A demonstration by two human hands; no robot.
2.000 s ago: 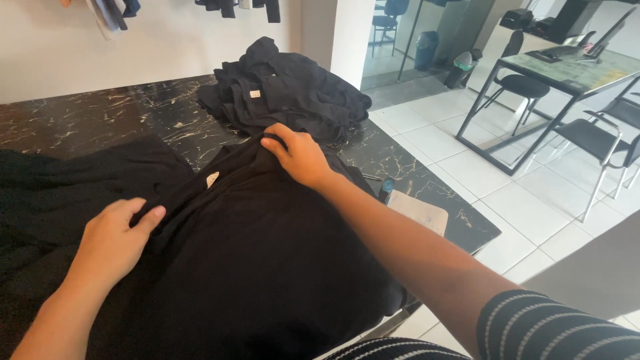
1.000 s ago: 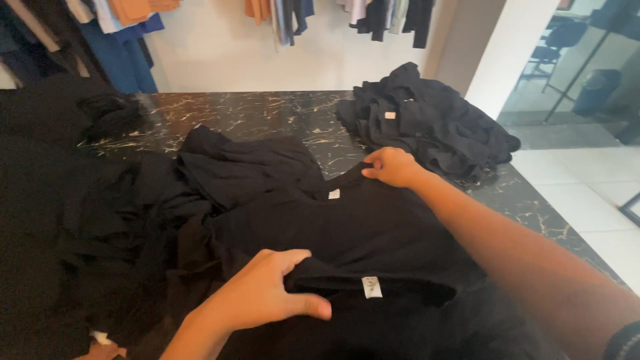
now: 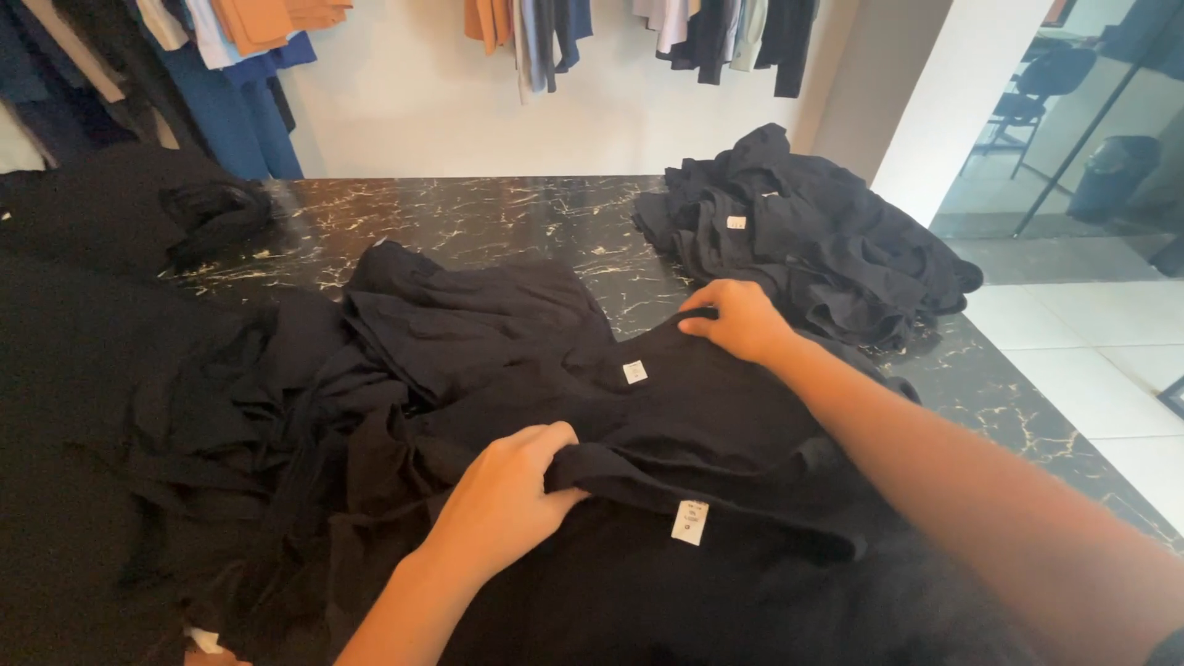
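Black fabric garments lie spread over the near part of the table. My left hand (image 3: 513,490) pinches the folded edge of a black garment (image 3: 740,592), left of a white label (image 3: 690,522) that bears small writing. Farther up and to the right, my right hand (image 3: 735,319) grips the edge of black cloth (image 3: 666,338) between thumb and fingers. A second white label (image 3: 635,372) shows on the cloth between my hands. More dark cloth (image 3: 472,314) lies bunched left of my right hand.
A heap of black garments (image 3: 814,231) sits at the back right of the dark marbled table (image 3: 444,217). Another black pile (image 3: 111,203) is at the left. Clothes (image 3: 245,83) hang along the wall behind. At the lower left edge, part of another hand (image 3: 211,658) shows.
The view has swung left since two seconds ago. My left hand, apart from the label then, now grips the garment's edge beside one. My right hand keeps its grip on cloth.
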